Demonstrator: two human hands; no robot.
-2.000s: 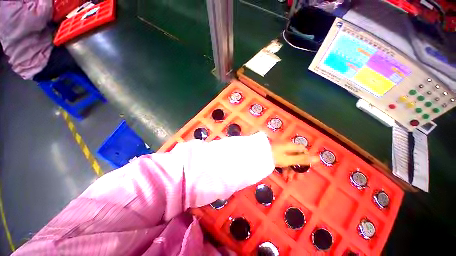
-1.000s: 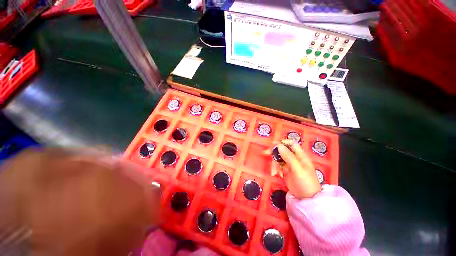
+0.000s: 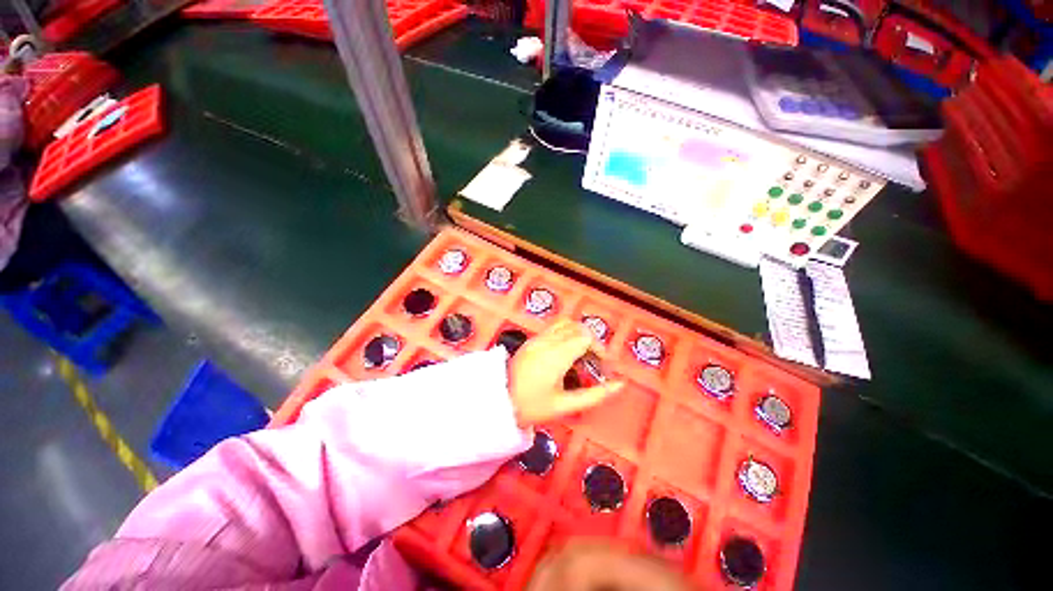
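Observation:
The orange-red compartment tray (image 3: 689, 448) lies in front of me, one round part per filled pocket. The far row and one pocket at the right show light faces, such as this round part (image 3: 759, 478); the other visible parts show dark faces, such as this one (image 3: 604, 486). My left hand (image 3: 560, 375) reaches over the tray's middle from the left, thumb and fingers around a tilted round part (image 3: 590, 368). The left sleeve hides several pockets. A blurred brown shape at the bottom edge, probably my right hand (image 3: 612, 568), is cut off; its fingers and any hold cannot be made out.
A brown strip (image 3: 647, 303) runs along the tray's far edge, with a metal post (image 3: 387, 116) at its left end. Beyond are a bench tester (image 3: 693, 162), paper slips with a dark pen (image 3: 812, 318) and red trays. Blue stools and part of a person show at left.
The hand that came from the right has left the far pockets, where two neighbouring pockets now show empty. My left hand has come in over the tray and grasped a part. The view has shifted.

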